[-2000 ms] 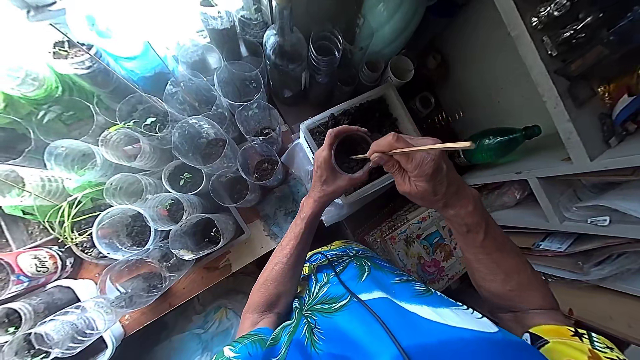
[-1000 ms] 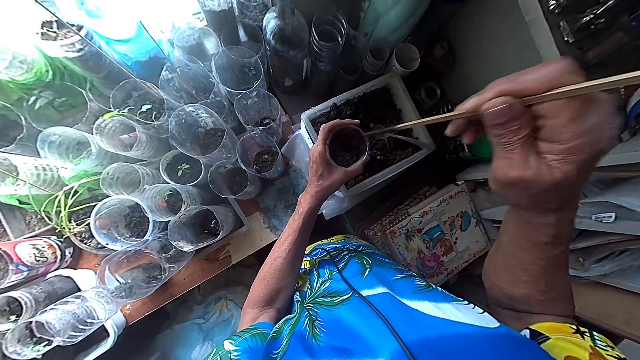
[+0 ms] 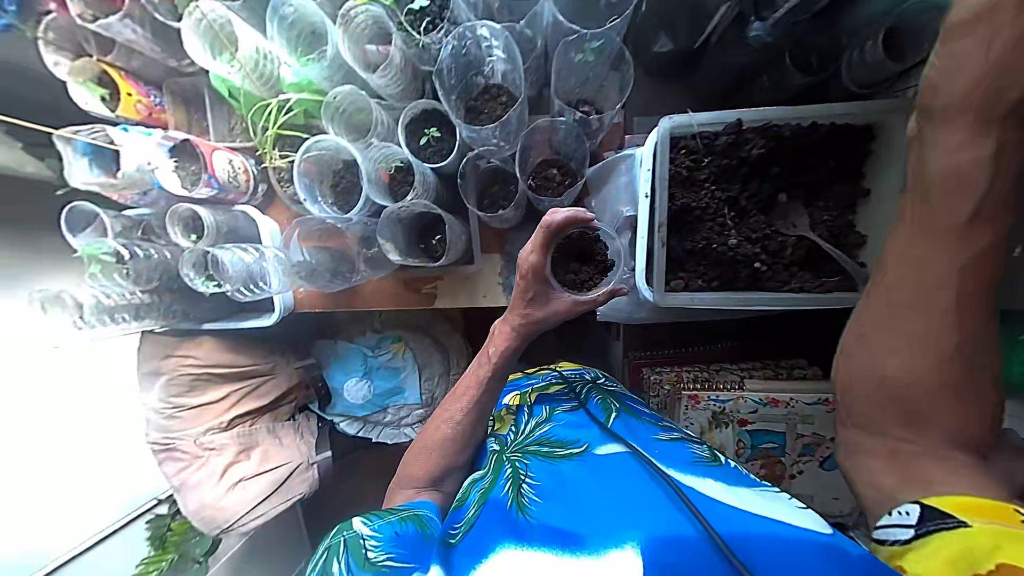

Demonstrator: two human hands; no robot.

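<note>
My left hand holds a clear plastic cup with dark soil in it, its fingers and thumb around the sides. Just right of the cup, a white plastic tub holds loose dark soil. A plastic spoon lies on that soil. My right forearm reaches up along the right edge of the view; the right hand itself is out of the frame. Left of the cup stand several clear plastic cups, one with a small green seedling in soil.
Cut plastic bottles and cups crowd the wooden table at the left. A tan cloth item and a pale blue cloth are below its edge. Spiral-bound books with floral covers sit beneath the tub.
The right hand, holding a thin wooden stick at the cup and then to its right, has moved up out of view. The left hand still holds the cup. The view has shifted.
</note>
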